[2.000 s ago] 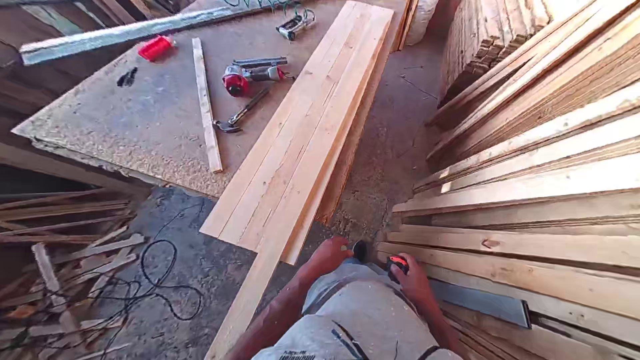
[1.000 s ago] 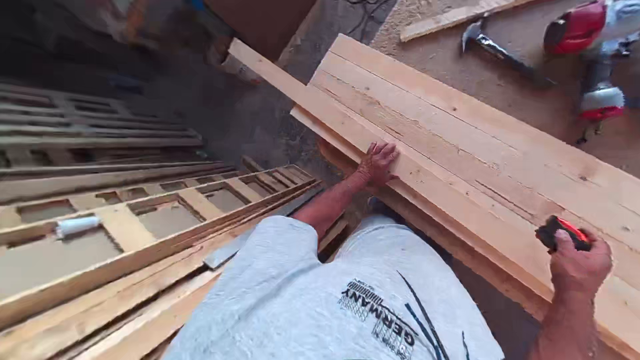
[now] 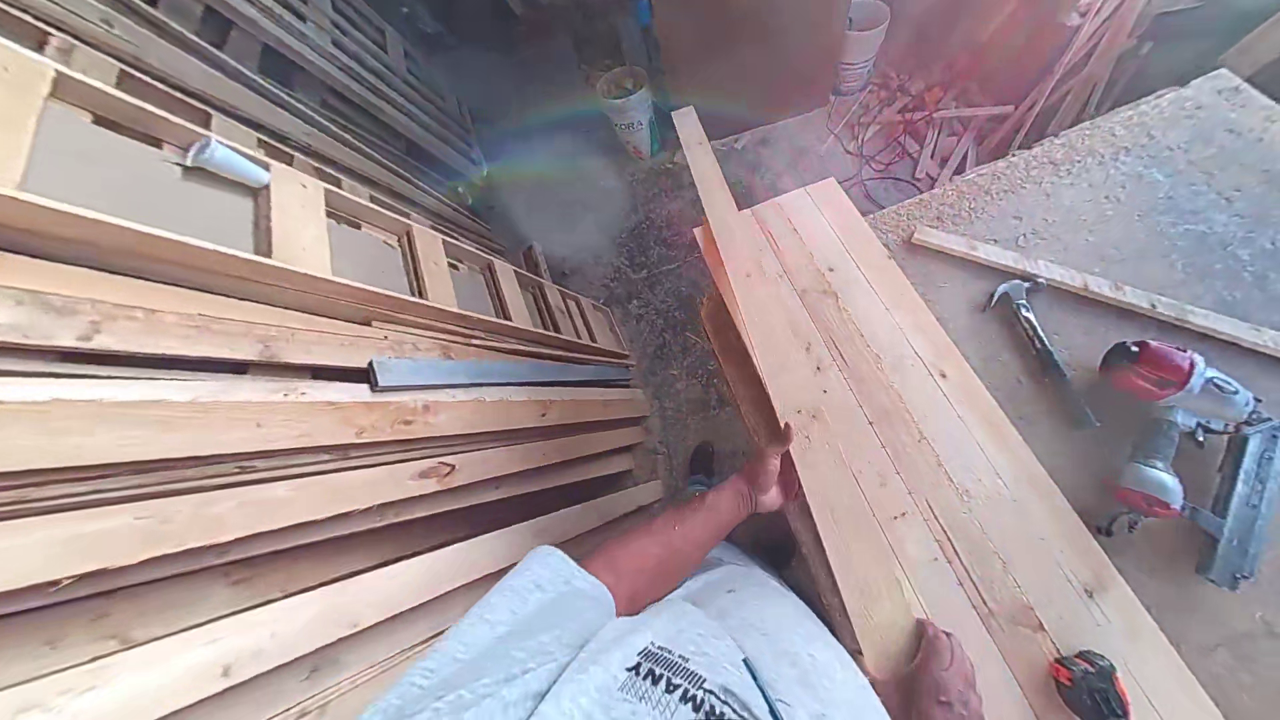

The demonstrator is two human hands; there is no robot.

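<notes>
Several long pine boards lie side by side in the middle, and one narrow board (image 3: 785,370) at their near edge juts out past the far ends. My left hand (image 3: 768,482) holds the outer edge of that board, thumb up against it. Lower down, my right hand (image 3: 940,675) rests on the same board near the bottom of the view, its fingers partly hidden. A black and red tape measure (image 3: 1090,685) lies on the boards, to the right of my right hand. On the work table beyond are a claw hammer (image 3: 1045,345) and a red and grey nail gun (image 3: 1160,430).
Stacked boards (image 3: 300,430) fill the left side, with a metal bar (image 3: 500,373) on them. A panelled wooden frame (image 3: 300,215) bears a white cup (image 3: 228,162). A white bucket (image 3: 630,112) stands on the floor ahead. A thin strip (image 3: 1100,290) crosses the table (image 3: 1200,170).
The tape measure has left my right hand and lies on the boards. My left hand has gone from the top of the narrow board to its edge. The view has turned.
</notes>
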